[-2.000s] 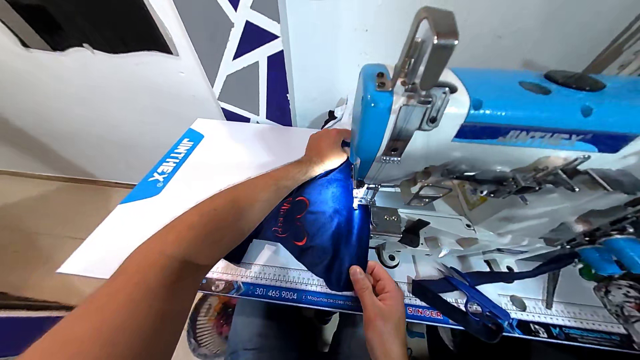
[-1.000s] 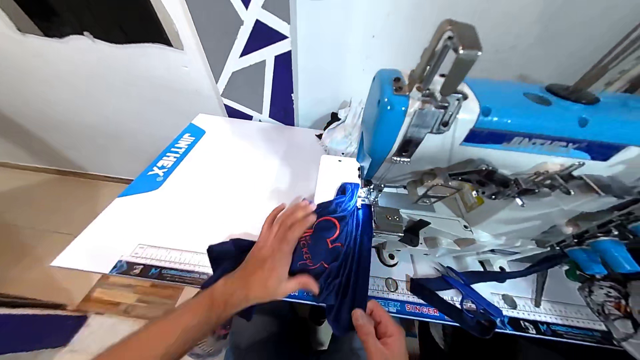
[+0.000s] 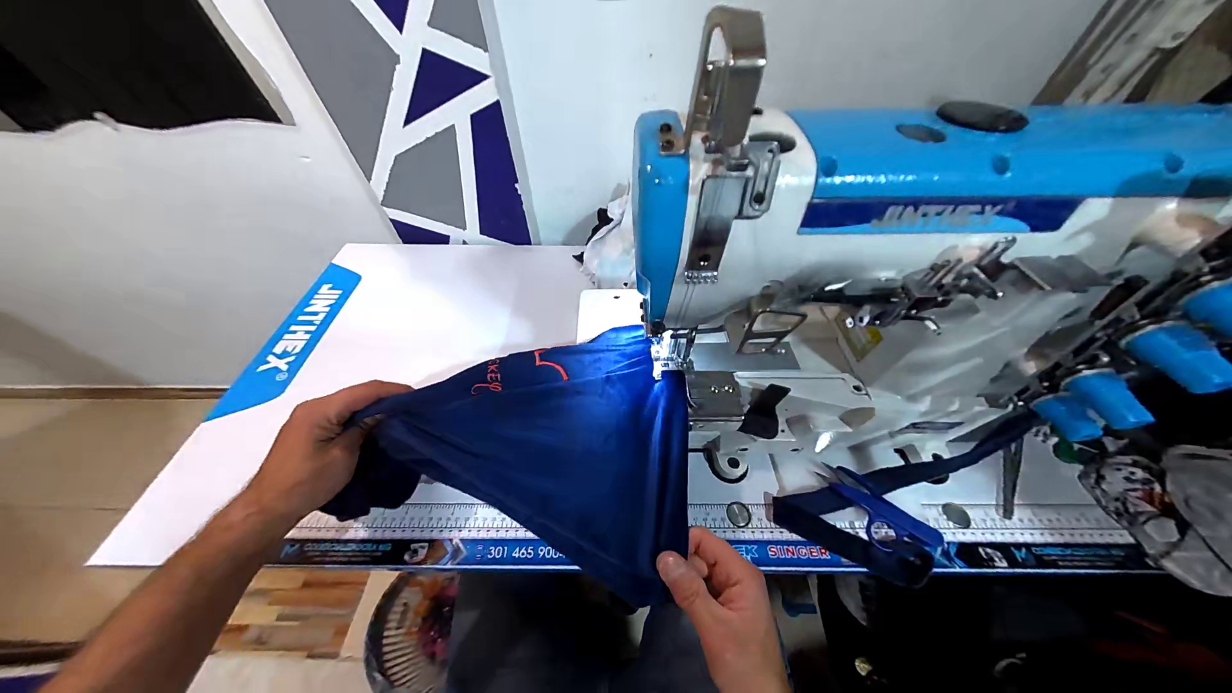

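Observation:
Dark blue fabric (image 3: 558,452) with a red printed design is stretched from the presser foot (image 3: 667,354) of a blue and white Jinthex sewing machine (image 3: 866,154). My left hand (image 3: 322,448) grips its bunched left part above the white table. Between thumb and fingers, my right hand (image 3: 707,582) pinches the lower right corner at the table's front edge. The fabric's top edge lies at the lit needle area. The needle tips cannot be made out.
Blue-handled scissors (image 3: 881,525) and a dark blue strip (image 3: 943,464) lie right of the fabric. A ruler strip (image 3: 462,520) runs along the front edge. Blue thread cones (image 3: 1179,356) stand at the right. White scraps (image 3: 611,250) lie behind the machine head.
My left hand was flat on the fabric a second ago; it has moved left and now grips the fabric, pulling it taut. My right hand stays at the lower corner.

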